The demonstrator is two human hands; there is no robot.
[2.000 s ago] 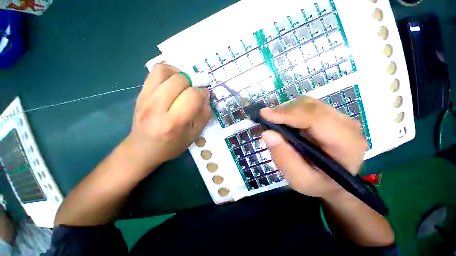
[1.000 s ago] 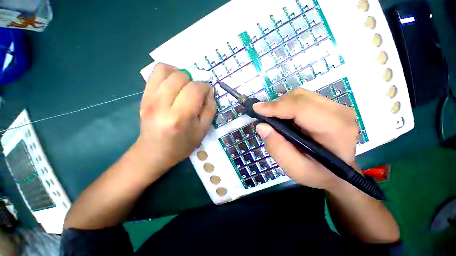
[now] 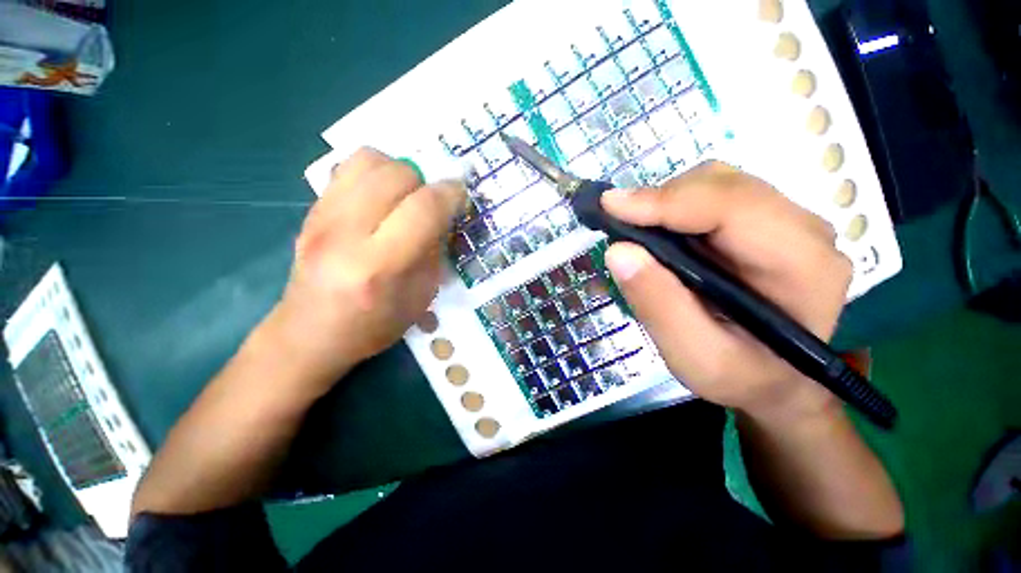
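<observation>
My right hand (image 3: 733,280) holds a black soldering iron (image 3: 728,293) like a pen. Its metal tip points at the upper rows of the circuit board panel (image 3: 621,106); contact cannot be told. My left hand (image 3: 370,252) is closed on thin solder wire (image 3: 202,200), which runs in from the left edge. This hand is over the panel's left side, and its fingertips hide the wire's end. A green band shows on one finger. The white pallet (image 3: 453,293) holds two green-edged panels of small squares, with round tan holes along its ends.
A second loaded pallet (image 3: 106,386) lies at lower left. A black phone-like object (image 3: 890,106) and green-handled pliers (image 3: 972,235) are at right. A blue object (image 3: 28,146) and a clear bag (image 3: 50,56) are at upper left. A person's blurred sleeve (image 3: 56,551) shows at lower left.
The iron's tip has moved up and right over the panel, away from my left fingertips. My left hand stays closed on the wire. The pallet sits slightly further left in view.
</observation>
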